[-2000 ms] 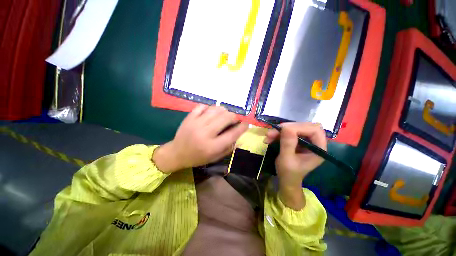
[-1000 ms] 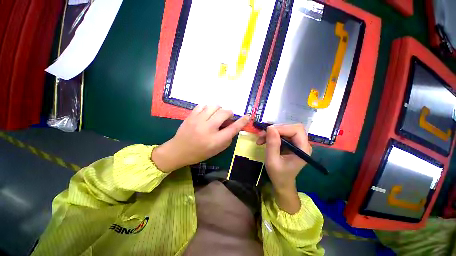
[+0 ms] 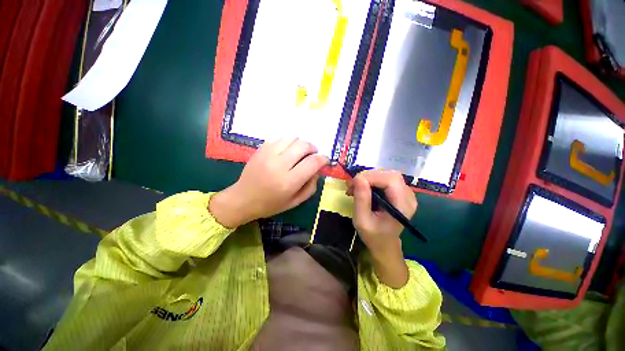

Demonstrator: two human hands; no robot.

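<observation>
My left hand (image 3: 277, 179) rests at the lower right corner of the left LCD module (image 3: 291, 75), thumb and index finger close together at its black border; whether they pinch anything is too small to tell. My right hand (image 3: 382, 209) holds a slim black pick or tweezers (image 3: 397, 214), its tip near the gap between the two modules. The right LCD module (image 3: 418, 96) shows an orange flex cable (image 3: 453, 89). Both modules lie in a red foam tray (image 3: 471, 188). A cream release liner with a black block (image 3: 334, 199) lies below the tray, between my hands.
A second red foam tray (image 3: 485, 264) with two modules stands at the right. Stacked red foam (image 3: 31, 89) is at the far left. A curling white sheet (image 3: 120, 58) lies over a clear-wrapped dark strip (image 3: 92, 140). Another person's yellow sleeve (image 3: 569, 325) shows at the lower right.
My right hand and the black tool have moved left, the tool's tip now nearer my left fingertips. The trays at the right also appear shifted slightly left in the view.
</observation>
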